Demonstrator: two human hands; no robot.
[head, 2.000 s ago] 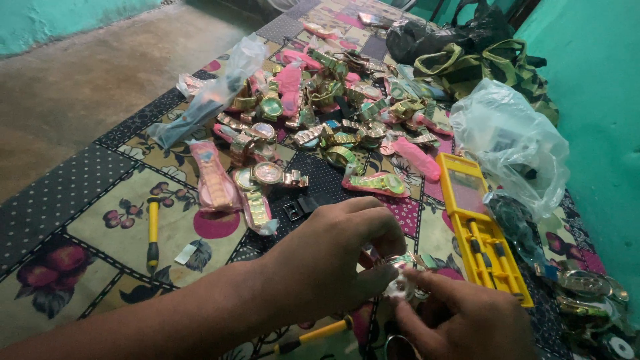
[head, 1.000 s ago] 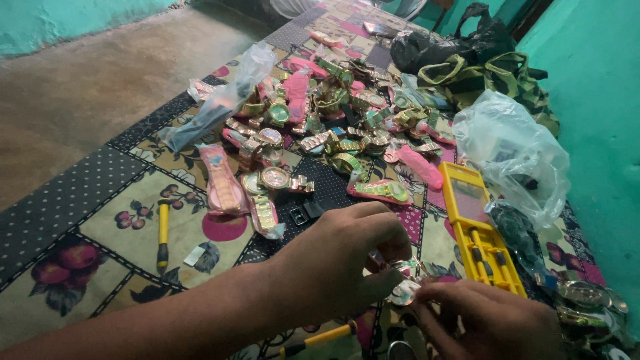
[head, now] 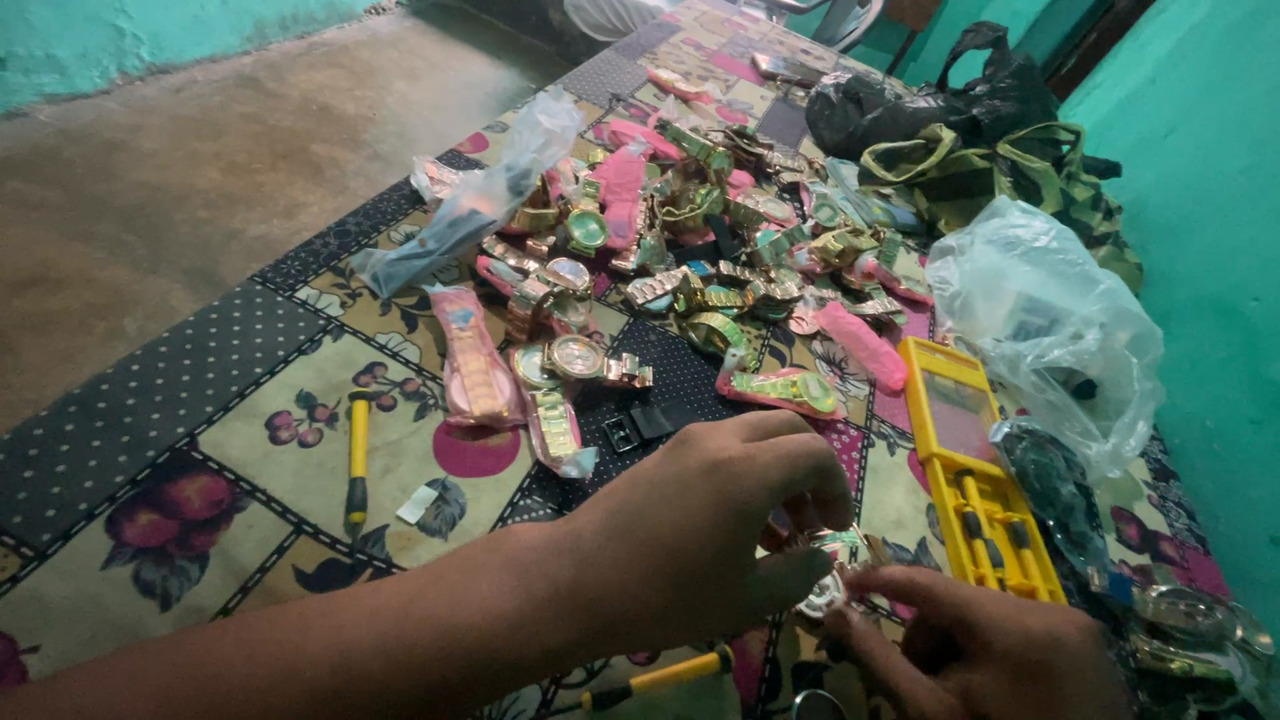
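Both of my hands meet at a wristwatch point(head: 822, 596) low in the head view, its details blurred and partly covered. My left hand point(head: 715, 500) reaches in from the left and grips the watch from above, fingers curled. From the right, my right hand point(head: 975, 635) holds its near side between thumb and index finger. A yellow and black screwdriver point(head: 660, 680) lies below my left wrist, and another yellow screwdriver point(head: 358, 460) rests on the left of the patterned tablecloth. Right of my hands is an open yellow screwdriver case point(head: 965, 440) with several small screwdrivers inside.
A large heap of metal-band wristwatches point(head: 700, 290), some in pink wrapping, covers the middle. Around it lie a clear plastic bag point(head: 1050, 330), a camouflage bag point(head: 1050, 190), a black bag point(head: 930, 115), and a long plastic packet point(head: 480, 210). More wrapped watches point(head: 1190, 630) sit lower right, beside the green wall.
My hands stay together at the watch, with small shifts of the fingers. The things on the table have not plainly moved.
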